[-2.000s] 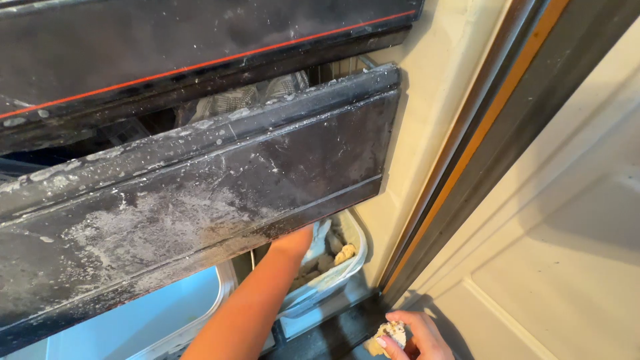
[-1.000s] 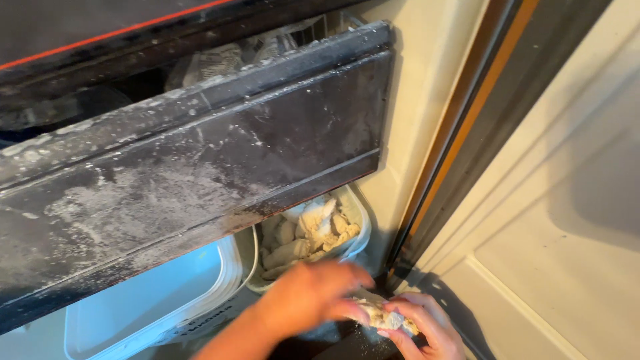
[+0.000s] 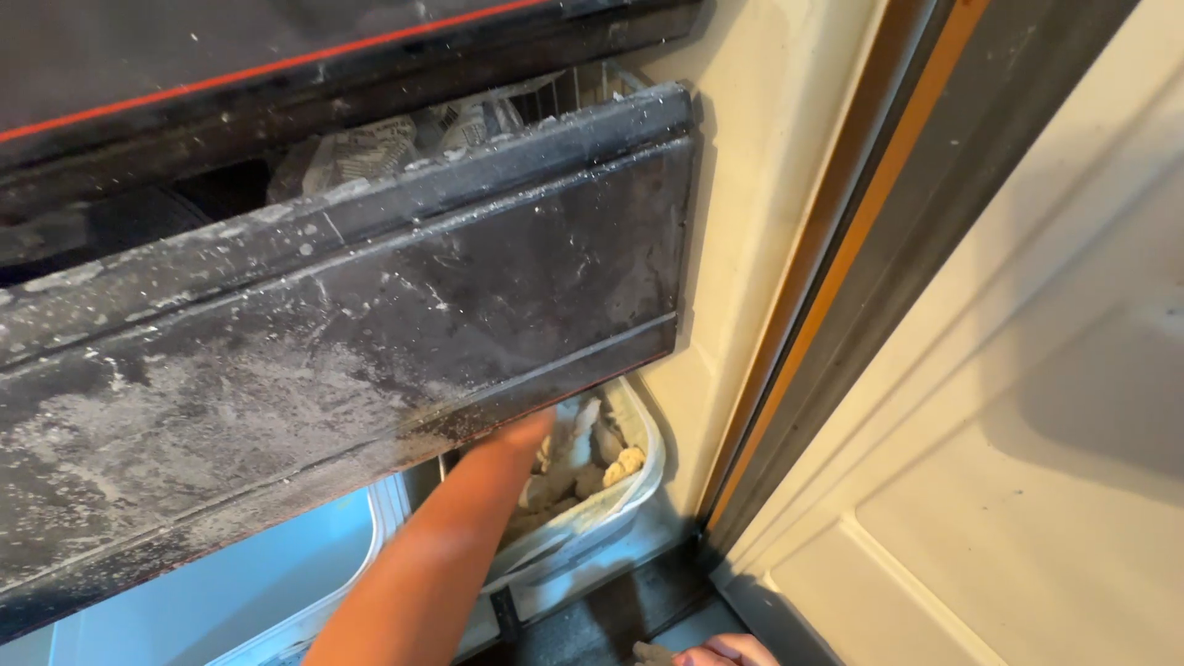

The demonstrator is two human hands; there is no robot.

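Observation:
My left forearm reaches up from the bottom edge. My left hand (image 3: 535,435), blurred and mostly hidden by the lower edge of the dark drawer front (image 3: 518,268), is in a translucent plastic tub (image 3: 647,462). Pale, floury lumps (image 3: 623,466) and greyish pieces (image 3: 561,481) lie in this tub. At the bottom edge, partly cut off, my right hand (image 3: 726,651) has its fingers on a small greyish piece (image 3: 653,653).
A blue-lit plastic container (image 3: 240,573) stands below the drawer at left. Printed bags (image 3: 379,153) and wire mesh (image 3: 578,88) show in the partly pulled-out drawer. The cream side wall (image 3: 740,231) and open door (image 3: 1045,444) bound the right side.
My left hand has moved from beside my right hand, where both were on a pale, crumbly piece one second ago, back up into the tub. The right hand now sits lower in view.

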